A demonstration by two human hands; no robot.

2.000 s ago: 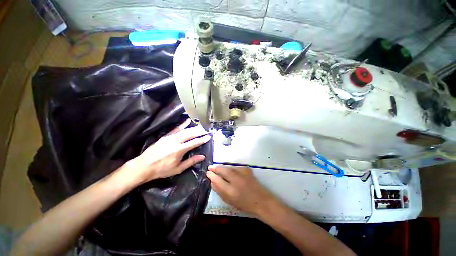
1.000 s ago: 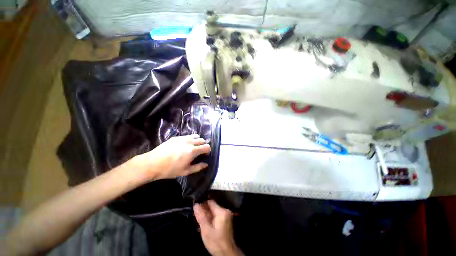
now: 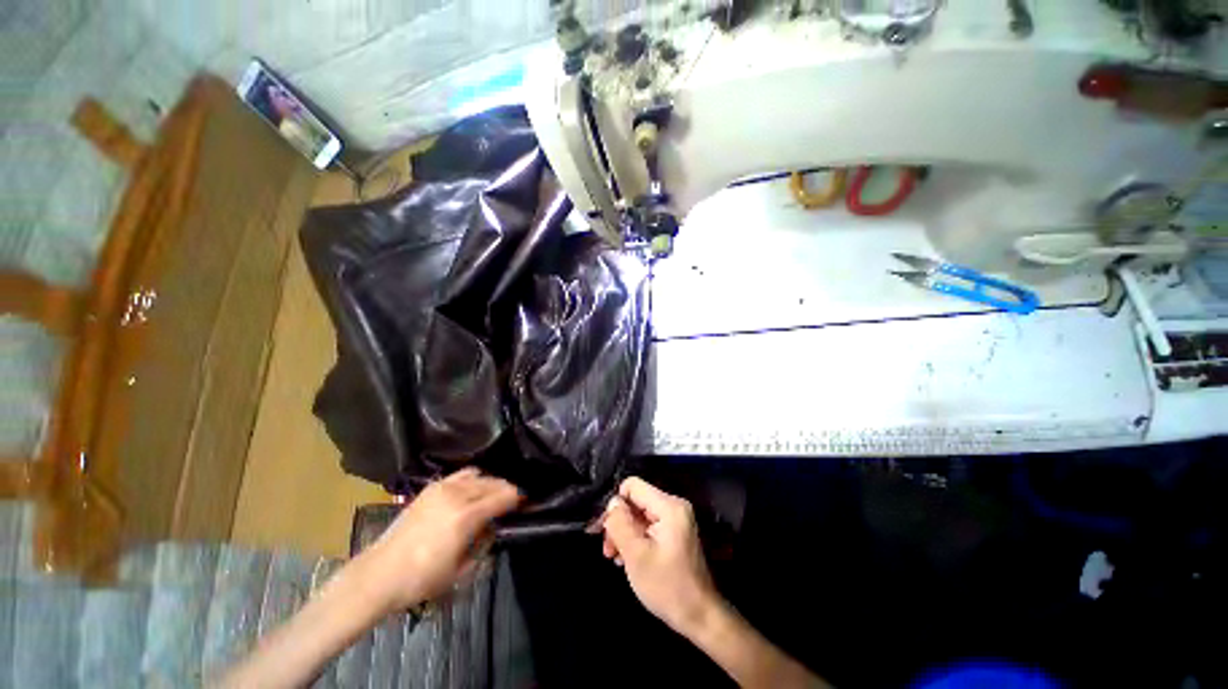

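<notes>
A shiny dark brown garment [image 3: 458, 323] lies crumpled left of the needle, its right edge running from under the presser foot [image 3: 652, 240] down over the table's front edge. My right hand [image 3: 657, 545] pinches the garment's edge below the bed's front edge. My left hand [image 3: 451, 532] is at the garment's lower part, fingers bent and partly on it; whether they grip it is unclear. The cream-white sewing machine head [image 3: 808, 115] stands over the bed.
Blue-handled snips [image 3: 967, 285] lie on the white machine bed [image 3: 862, 384]. Red and yellow scissor loops [image 3: 879, 190] show behind. A lit smartphone [image 3: 290, 113] leans at the wall. Taped cardboard [image 3: 175, 323] stands left. A compartment box [image 3: 1196, 353] is far right.
The view has shifted left and down, showing the phone and cardboard. My left hand has left the seam area near the needle for the garment's lower part. My right hand has moved down along the edge.
</notes>
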